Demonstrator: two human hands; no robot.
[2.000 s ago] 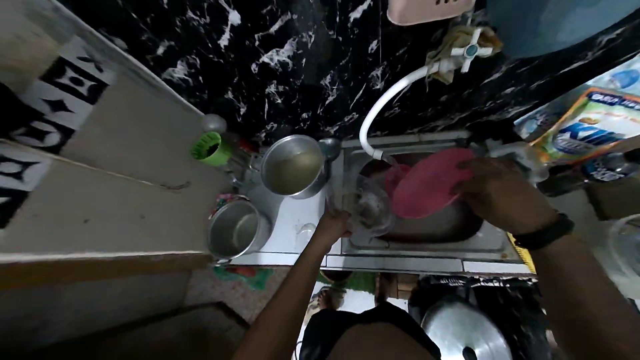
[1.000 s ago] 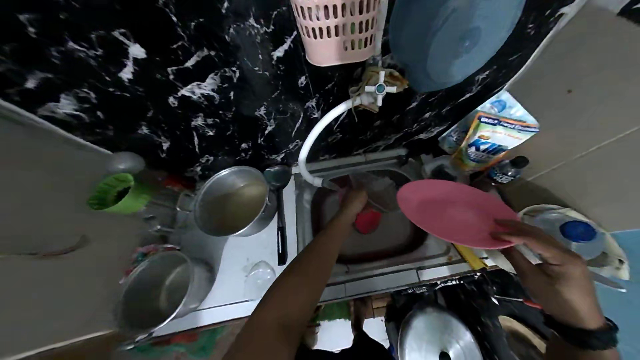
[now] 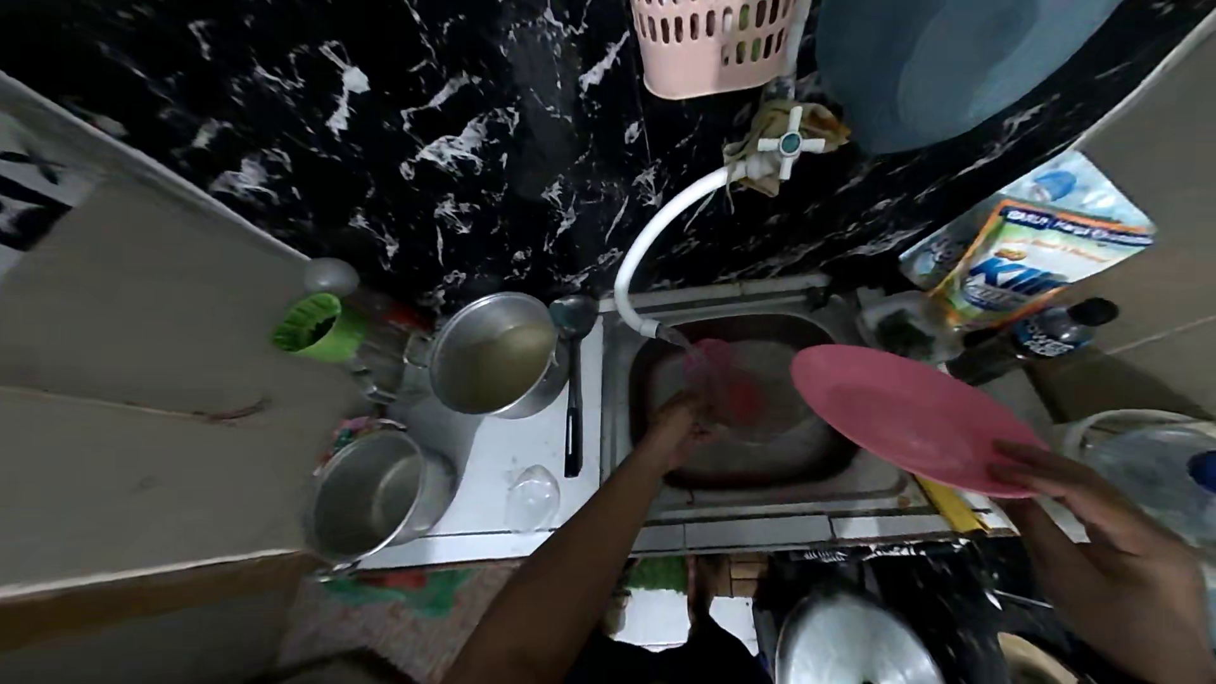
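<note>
My right hand (image 3: 1092, 532) grips the rim of a pink plastic plate (image 3: 912, 413), held tilted over the right side of the metal sink (image 3: 760, 499). Inside the sink, my left hand (image 3: 686, 427) is at a pink, partly see-through thing (image 3: 712, 366) under the end of the white faucet hose (image 3: 665, 223); whether the fingers grip it cannot be told. A red thing (image 3: 746, 399) shows beside that hand in the basin. Water seems to run from the hose end.
Left of the sink are a pot of cloudy liquid (image 3: 499, 366), a black-handled ladle (image 3: 573, 399), a clear glass (image 3: 533, 499) and another metal pot (image 3: 375, 494). To the right lie a detergent pouch (image 3: 1035, 261) and a dark-capped bottle (image 3: 1059, 328). A pink basket (image 3: 712, 47) hangs above.
My right hand has carried the pink plate from over the sink toward the right. My left hand has moved from a clear container at the sink's left edge into the basin. The view has shifted.
</note>
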